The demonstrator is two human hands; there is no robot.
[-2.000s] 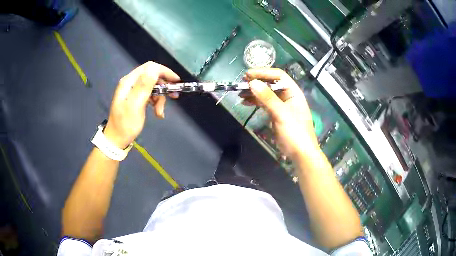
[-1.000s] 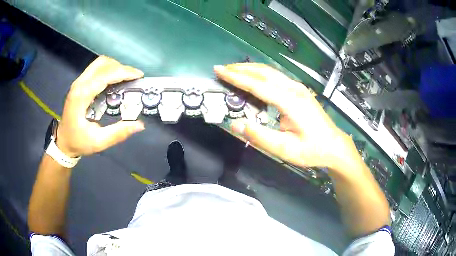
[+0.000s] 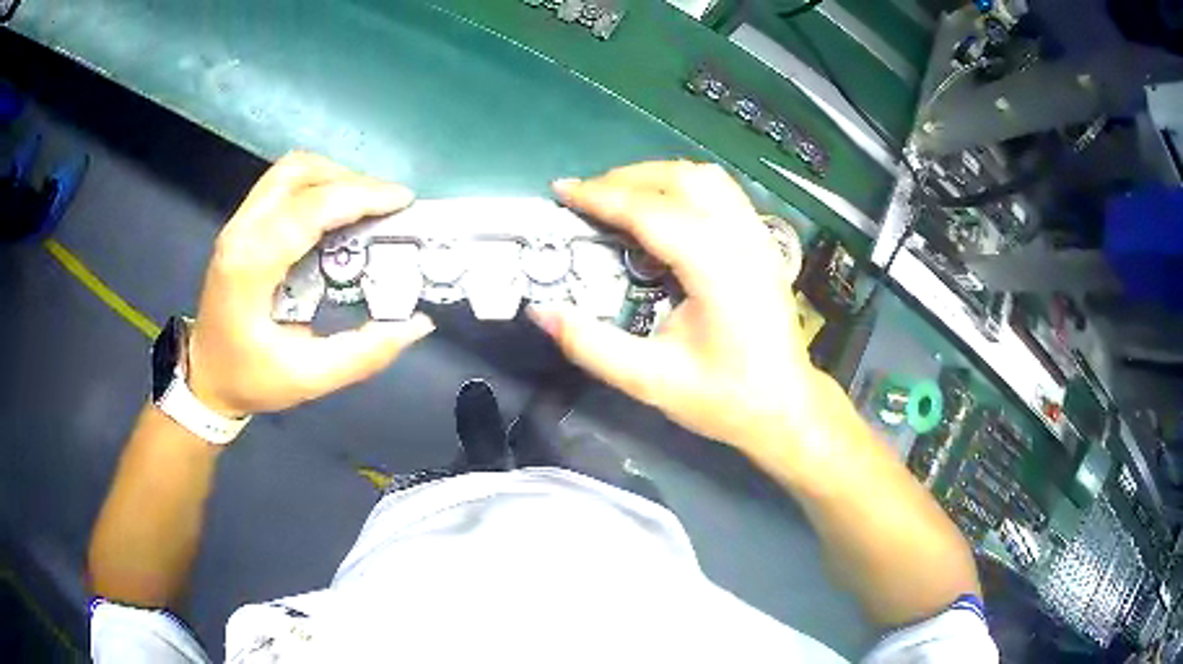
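The carrier strip (image 3: 500, 221) is a silver-grey metal bar with a scalloped lower edge. It is held up level in front of me, over the bench edge and floor, with its broad face towards me. Several round units (image 3: 343, 260) sit in it, in dark and pale tones. My left hand (image 3: 266, 292) grips its left end, thumb below and fingers above. My right hand (image 3: 707, 292) grips its right end the same way and partly covers the rightmost round unit.
The green bench (image 3: 298, 84) runs diagonally behind the strip. Another loaded strip (image 3: 759, 117) lies on green surface at the upper right. A bright green spool (image 3: 924, 405) and loaded trays (image 3: 992, 474) are at the right. A person's blue shoe (image 3: 52, 195) shows at the far left.
The strip was seen edge-on, then turned broad face towards me. Since then, both hands have stayed on it, and my right hand now covers more of its right end. The view has shifted along the bench.
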